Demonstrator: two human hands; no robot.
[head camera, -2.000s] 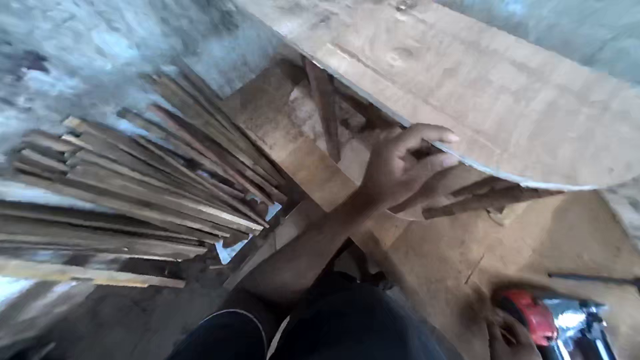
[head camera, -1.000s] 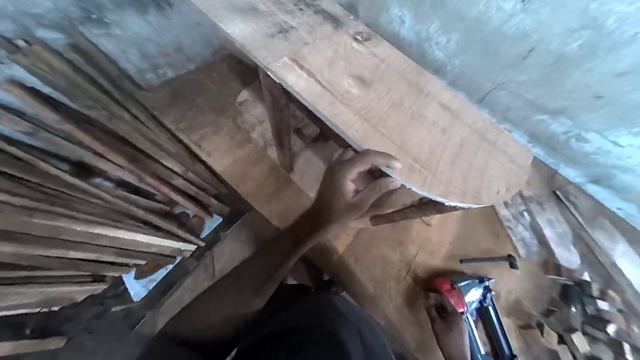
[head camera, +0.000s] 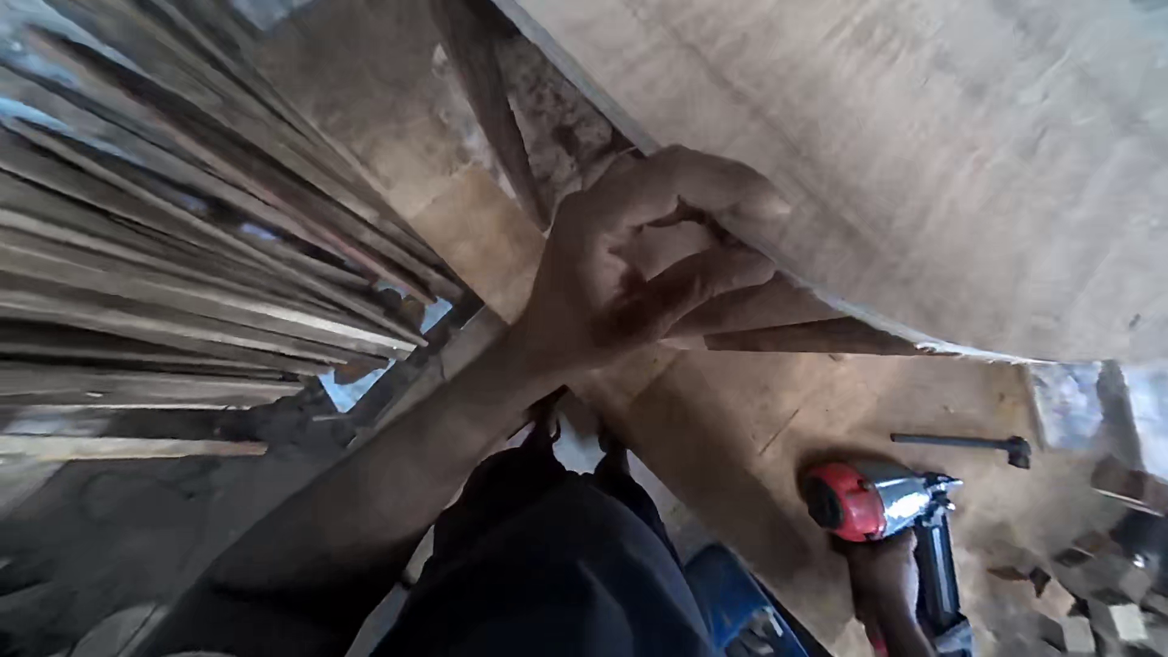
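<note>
My left hand pinches the curved edge of a plywood panel, with fingers on top and the thumb at the rim. Wooden strips of a frame show under the panel. At the lower right, my right hand is wrapped round the handle of a red and silver pneumatic nail gun, which is over a brown board surface. Part of the right hand is hidden by the tool. A hammer lies just beyond the nail gun.
Many long wooden strips are stacked at the left. Small wood offcuts are scattered at the lower right. A blue object, perhaps a container, stands beside my legs at the bottom.
The view has moved closer to the panel and my left hand. That hand stays at the panel's edge, and the nail gun remains in my right hand.
</note>
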